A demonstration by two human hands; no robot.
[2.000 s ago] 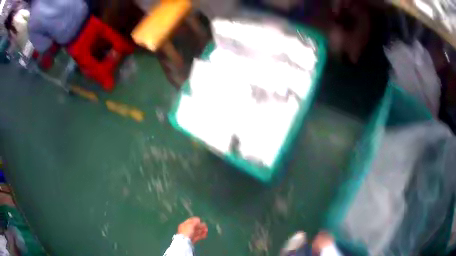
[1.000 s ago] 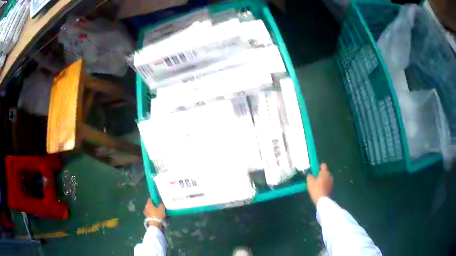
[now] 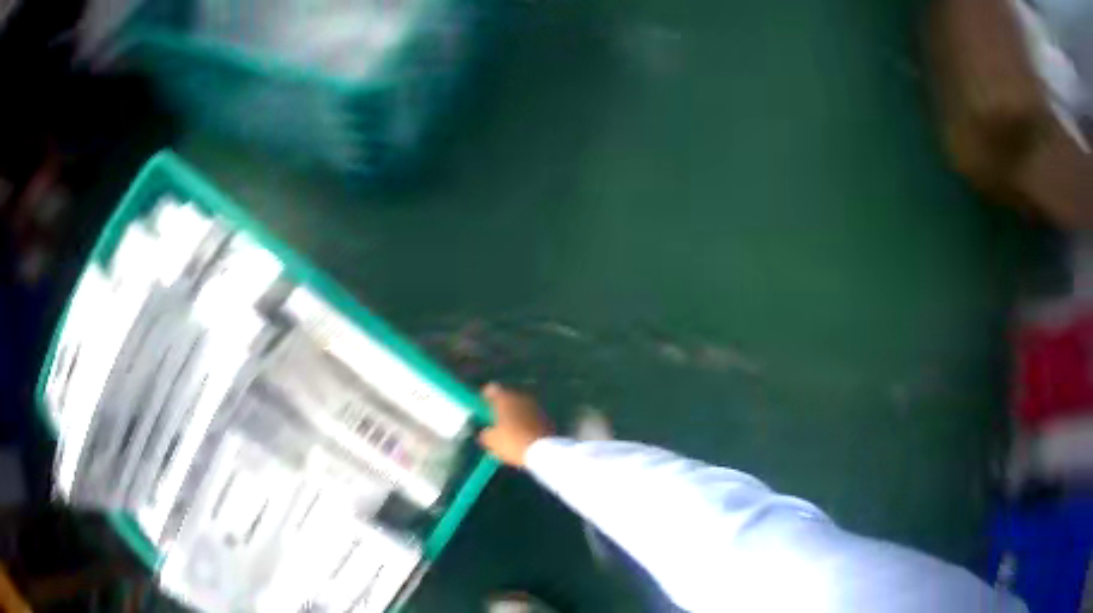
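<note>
A green plastic crate (image 3: pixel 324 293) full of white toothbrush boxes (image 3: pixel 228 395) is at the left, tilted in the picture. My right hand (image 3: pixel 515 425), in a pale sleeve, grips the crate's rim at its near right corner. My left hand is not in the picture. The frame is blurred, and the crate's lower left end is cut off or dark.
Another green crate (image 3: pixel 258 90) with whitish contents stands on the green floor (image 3: pixel 767 180) at the top left. A brown carton (image 3: pixel 1001 120) is at the top right. A red thing (image 3: pixel 1055 371) and a blue thing (image 3: pixel 1049 551) lie at the right edge.
The view has swung right, so the filled crate now shows at the left and turned. My right hand still holds its rim. My left hand has left the picture.
</note>
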